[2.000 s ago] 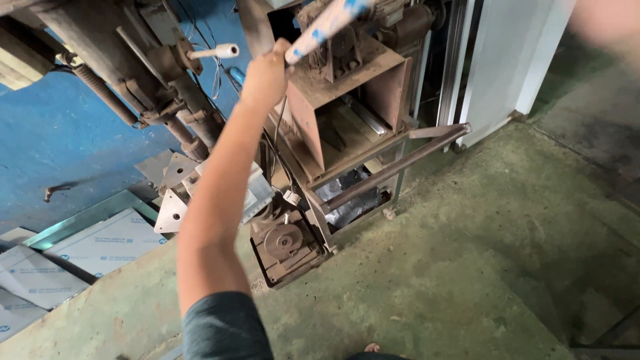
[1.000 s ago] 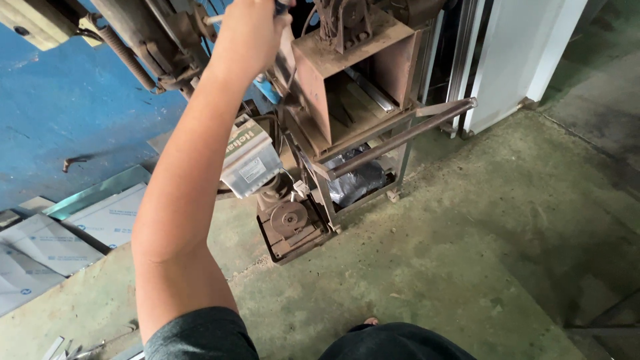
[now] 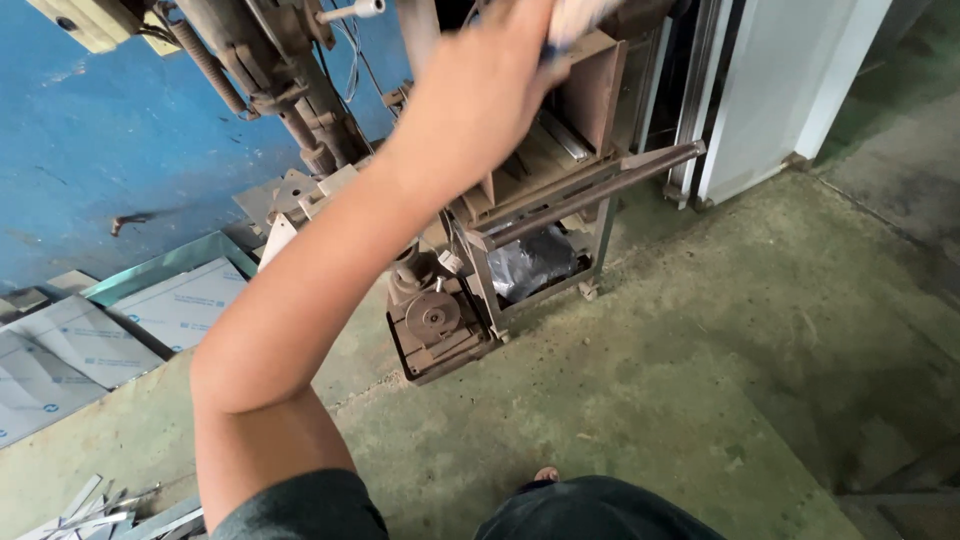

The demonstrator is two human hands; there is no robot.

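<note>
My left arm reaches up from the lower left, and my left hand [image 3: 487,90], blurred by motion, is at the top centre. Its fingers are closed around a pale, blurred object [image 3: 581,21] with a dark blue spot near the fingers; the top edge cuts the object off and its kind cannot be told. Behind the hand is an open-fronted, box-like metal housing [image 3: 596,97] on a metal stand. To the left of the hand is the column of a drill press [image 3: 262,71] with a lever handle [image 3: 352,10]. My right hand is outside the view.
A rusty machine base with a round disc [image 3: 433,317] sits on the floor beside the stand [image 3: 604,229]. A metal bar [image 3: 600,191] juts out from the stand. Film-covered sheets [image 3: 180,300] lie at left, metal offcuts [image 3: 90,517] at lower left. White panels [image 3: 780,97] stand at right.
My right hand, blurred at the top right two seconds ago, has left the view. The blue-marked white length seen in my left hand then shows now only as a blur.
</note>
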